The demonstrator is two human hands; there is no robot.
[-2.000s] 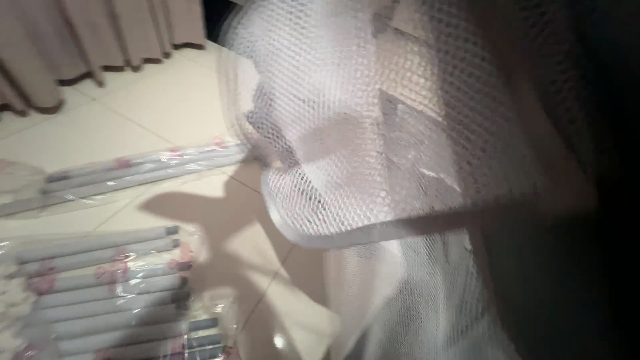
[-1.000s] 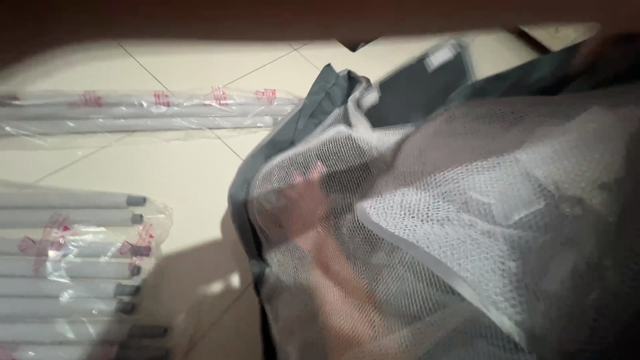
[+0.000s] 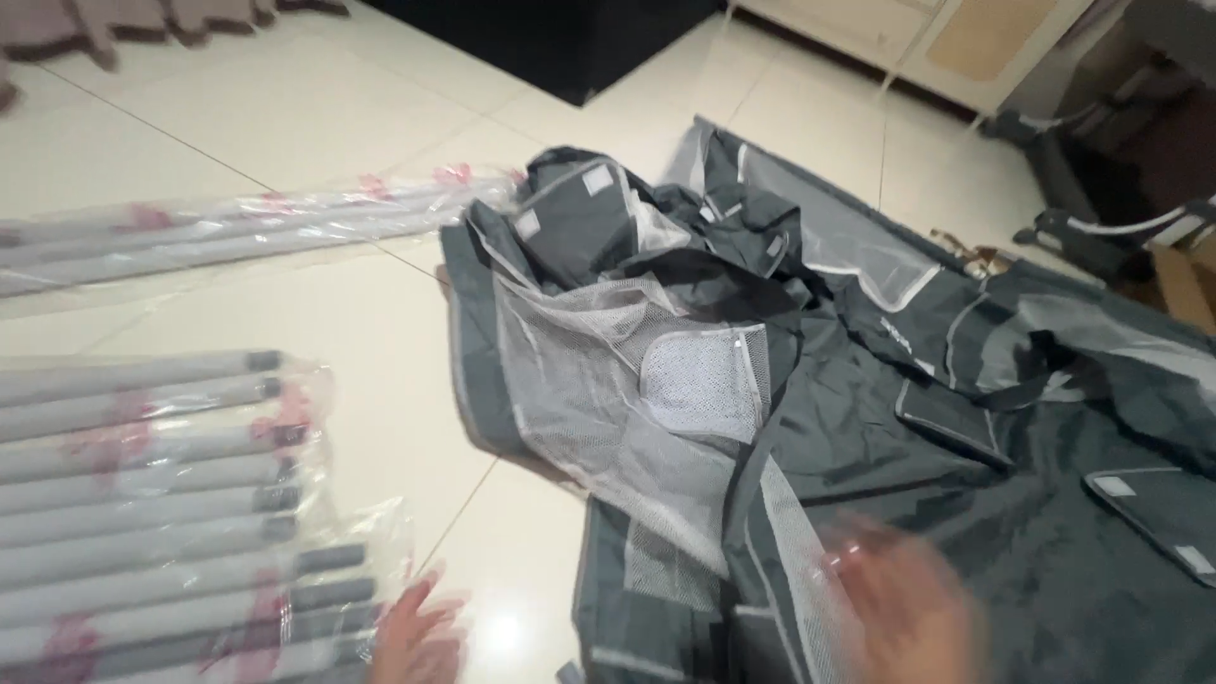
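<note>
My right hand (image 3: 893,598), blurred, is over the lower part of a dark grey fabric cover (image 3: 855,456) with white mesh panels; whether its fingers grip the mesh edge cannot be told. My left hand (image 3: 418,632) is at the bottom, fingers spread, beside the ends of grey tubes (image 3: 142,475) wrapped in clear plastic with red print. It appears to hold nothing. The cover lies crumpled on the floor, with a mesh panel (image 3: 608,408), a rounded mesh patch (image 3: 698,385) and dark flaps with white fastener strips (image 3: 1145,522) showing.
Longer wrapped tubes (image 3: 237,233) lie at the upper left on the tiled floor (image 3: 399,313), reaching the cover. Behind stand a pale cabinet (image 3: 855,38) and a black panel or mat (image 3: 560,38). A curtain (image 3: 123,24) hangs upper left. Dark frame parts (image 3: 1083,233) are at the right.
The mesh that filled much of the view has dropped away, and the cover now lies spread on the floor. A hand seen behind the mesh one second ago is no longer there. The view is wider.
</note>
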